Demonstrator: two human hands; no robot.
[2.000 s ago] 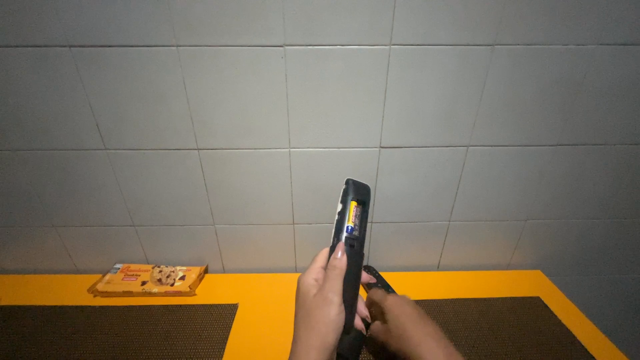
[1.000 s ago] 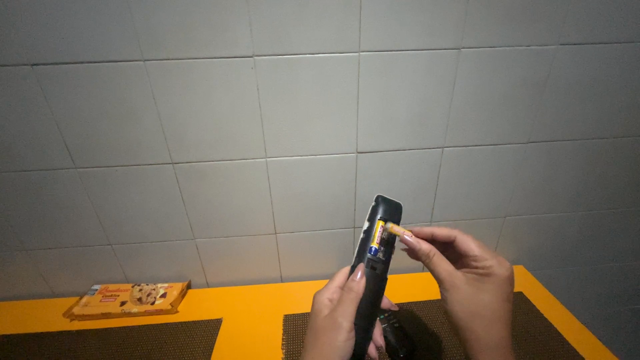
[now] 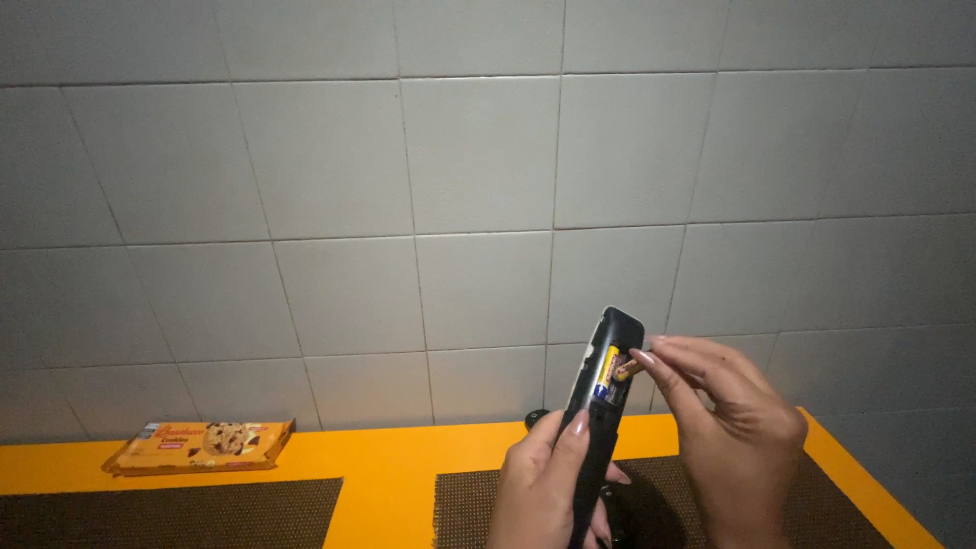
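My left hand (image 3: 545,476) grips a black remote control (image 3: 602,427), held upright and a little tilted, its back with the uncovered battery compartment in view. One yellow and blue battery (image 3: 608,374) lies in the compartment. Between the thumb and fingers of my right hand (image 3: 724,427) is a second, yellowish battery (image 3: 629,370), its end at the compartment's right side; my fingers partly hide it. Behind and below the remote, a black object (image 3: 610,503) is mostly hidden by my left hand and shadow.
An orange packet of cookies (image 3: 202,448) lies on the yellow table (image 3: 389,488) at the left. Dark woven placemats (image 3: 168,515) lie at left and right. A small black round-ended thing (image 3: 536,418) shows behind my left hand. A grey tiled wall (image 3: 480,160) stands behind the table.
Two seconds ago my right hand was low behind the remote; by one second ago it was raised at the compartment with a battery between its fingers. It is still there, and the battery's angle has changed.
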